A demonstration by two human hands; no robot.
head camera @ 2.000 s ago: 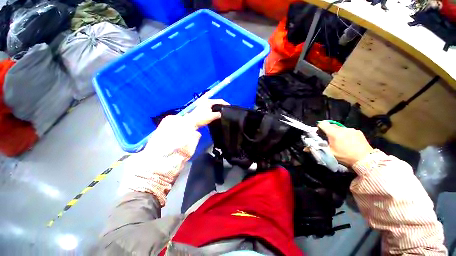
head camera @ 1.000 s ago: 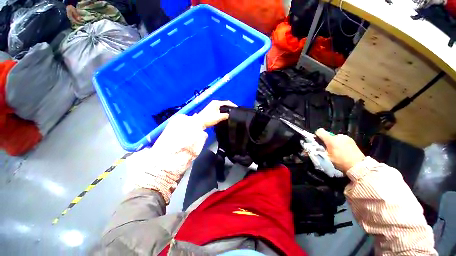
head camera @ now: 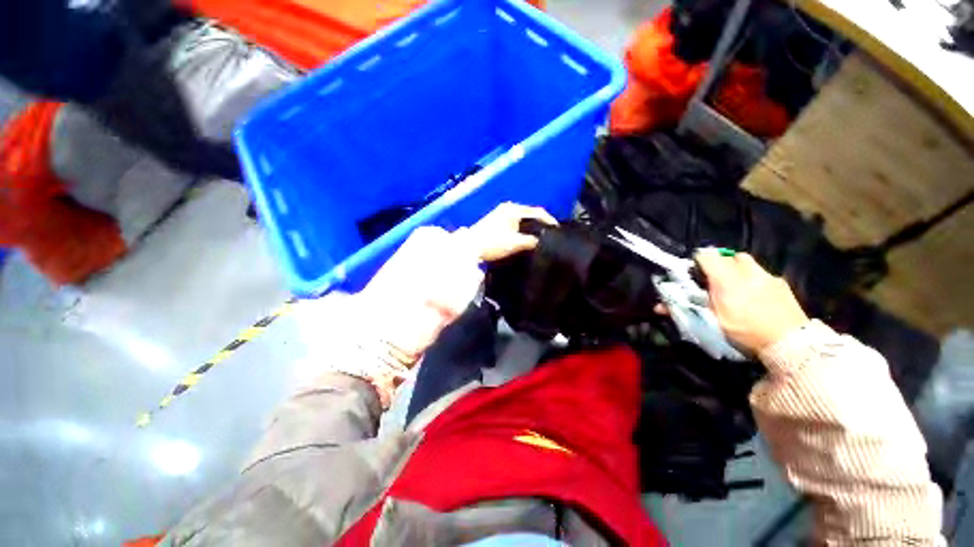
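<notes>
My left hand [head camera: 506, 231] grips the upper edge of a black sewn bag piece [head camera: 571, 280], which hangs in front of my lap. My right hand [head camera: 744, 301] holds scissors [head camera: 654, 252] with silver blades pointing left at the piece's upper right part. The blades look slightly apart. A bit of green shows at the handle. A pale grey-white cloth wrapping [head camera: 692, 312] is bunched below the grips. Whether the blade tips touch the piece is unclear.
A blue bin [head camera: 539, 160] holding some black pieces stands ahead-left. A black pile [head camera: 694, 219] lies between it and a sewing table [head camera: 870, 139]. A red apron [head camera: 534, 436] covers my lap. A blurred dark figure [head camera: 160, 86] is at upper left, before grey sacks.
The view has shifted, so the bin and table sit further right. A dark, blurred figure has appeared at upper left. Both hands keep their hold on the piece and scissors.
</notes>
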